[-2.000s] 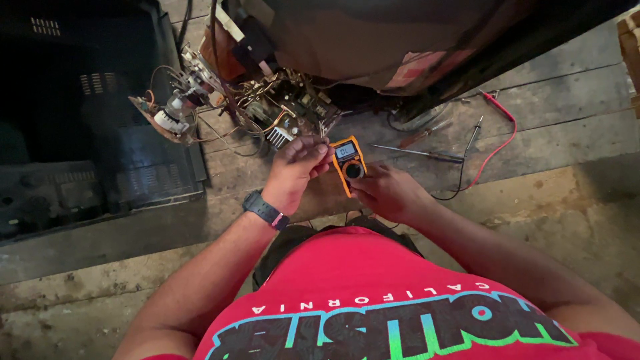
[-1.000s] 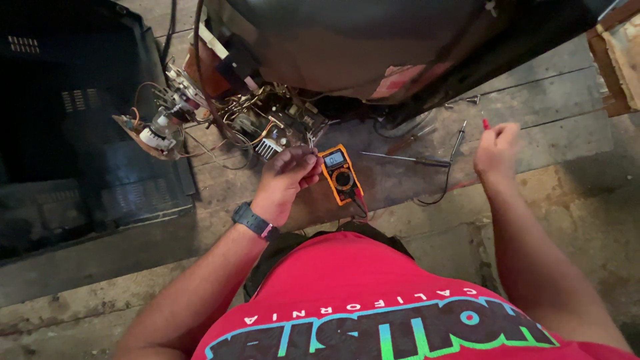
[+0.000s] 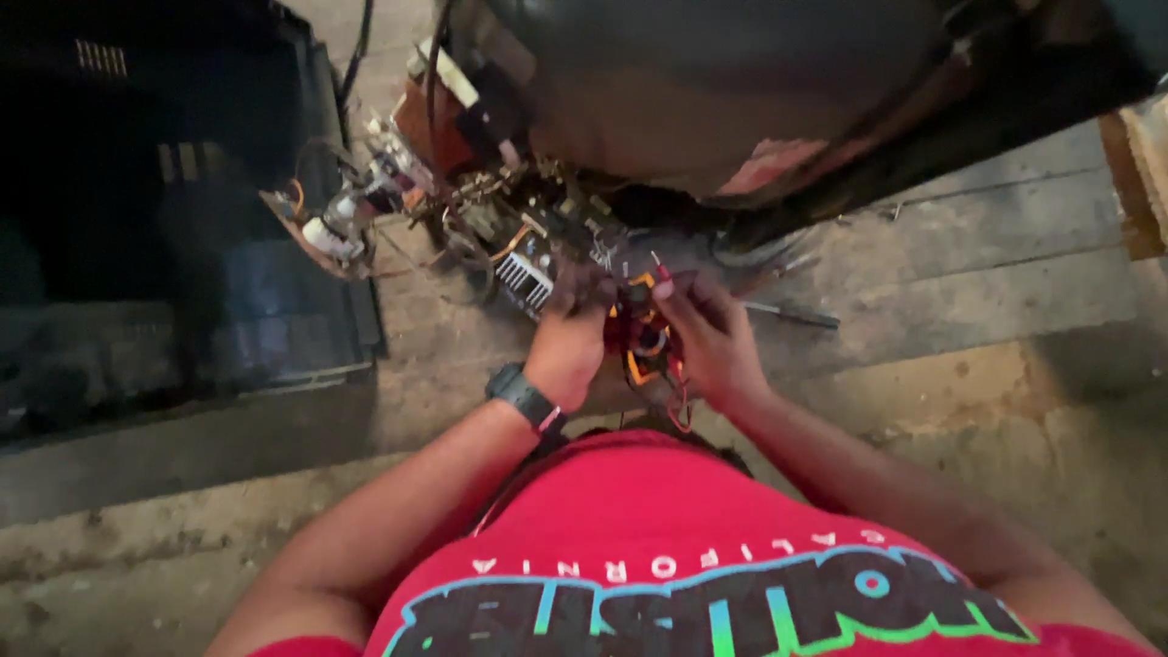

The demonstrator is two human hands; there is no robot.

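My right hand (image 3: 716,342) grips a red test probe (image 3: 662,274), its metal tip pointing up and away from me. An orange digital multimeter (image 3: 646,365) lies between my hands, partly covered by its leads. My left hand (image 3: 573,333) is at the multimeter's left side, beside a finned heatsink (image 3: 523,278) on the circuit board (image 3: 547,224); its fingers are bent, and what they hold is too dark and blurred to tell. The board sits below the picture tube (image 3: 639,91) of an opened television. The tube's neck board (image 3: 306,233) sticks out to the left.
A black plastic television back cover (image 3: 182,228) lies at the left. A screwdriver (image 3: 798,316) rests on the wooden planks (image 3: 985,246) right of my hands. A wooden edge (image 3: 1131,187) stands at the far right. Black cable (image 3: 361,46) runs near the top.
My right hand left the multimeter, reached right to the red probe, and is now back beside the multimeter with that probe. The black lead beside the screwdriver no longer shows there.
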